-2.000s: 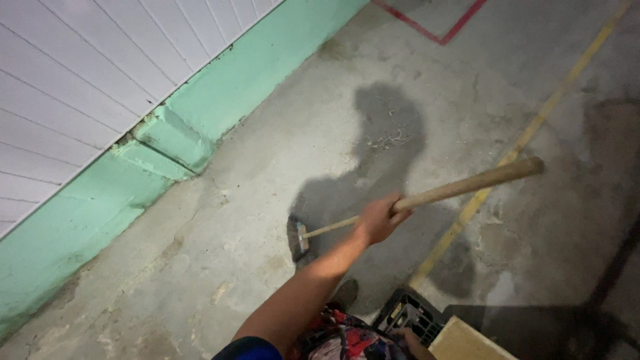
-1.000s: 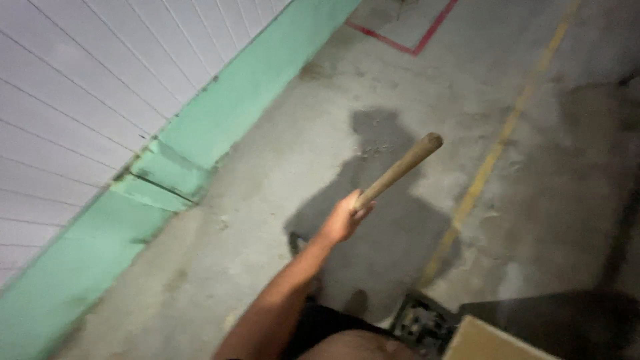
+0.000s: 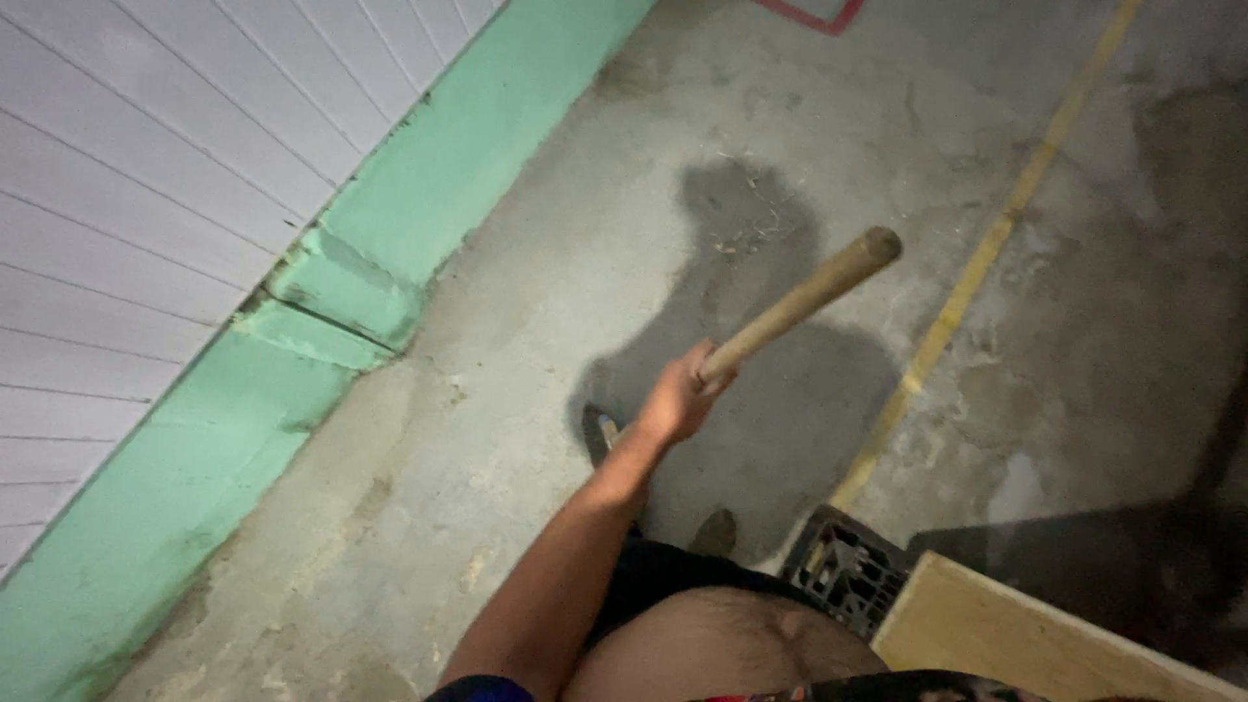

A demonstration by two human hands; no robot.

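My left hand (image 3: 687, 395) is closed around a thick wooden tool handle (image 3: 804, 302), whose rounded butt end rises toward the upper right. Beyond the hand, low and partly behind my forearm, shows the tool's dark, curved head (image 3: 594, 434); its exact kind cannot be told. It appears near the concrete floor (image 3: 487, 390), but contact is unclear. My right hand is out of view. Pale scraps (image 3: 751, 234) lie scattered on the floor within my shadow.
A black plastic crate (image 3: 848, 570) stands right of my body, beside a wooden board or box top (image 3: 1014, 634). A shoe tip (image 3: 717, 533) shows below. At left runs a green wall base (image 3: 468, 166) under white panelling (image 3: 175, 175). Yellow (image 3: 985, 253) and red (image 3: 829, 19) lines mark the floor.
The handle, seen lengthwise two seconds ago, now points more toward the camera, with its butt raised. A hand beside the crate in the oldest frame is no longer visible.
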